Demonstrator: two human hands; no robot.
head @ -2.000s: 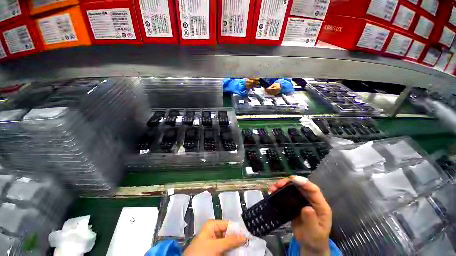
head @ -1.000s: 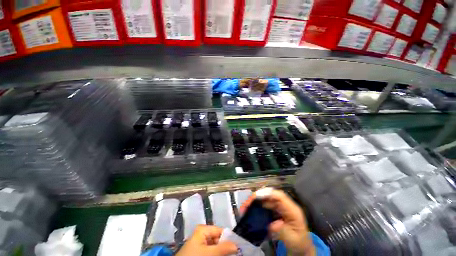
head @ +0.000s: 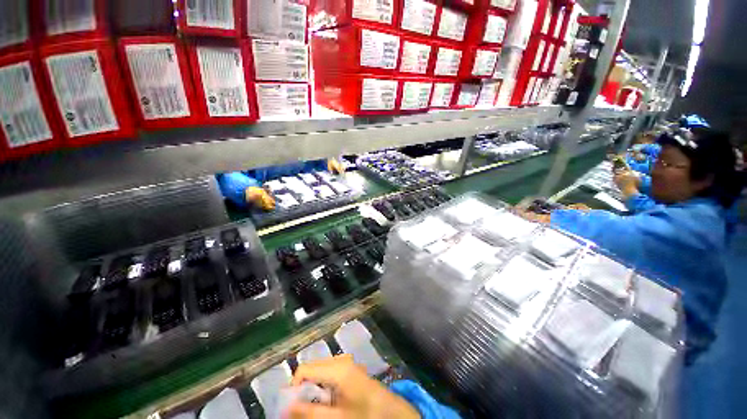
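Observation:
My right hand point(head: 348, 389) is at the bottom centre, blurred, its blue sleeve entering from the right. Its fingers close on a whitish phone sleeve point(head: 296, 398) over the working tray; whether a phone is inside cannot be told. The tray's pockets show several whitish sleeves in a row, one point(head: 359, 344) just beyond my hand; the bottom edge cuts the tray off. My left hand cannot be made out.
Stacked filled trays point(head: 524, 286) stand close on the right. Trays of bare black phones point(head: 168, 299) lie at left and on the green belt. A metal shelf point(head: 246, 147) with red boxes crosses above. A co-worker in blue point(head: 655, 233) is at right; other gloved hands are behind.
The view has swung right, bringing the co-worker in. The left hand and the white sleeve stack have gone out of sight. The black phone in my right hand no longer shows.

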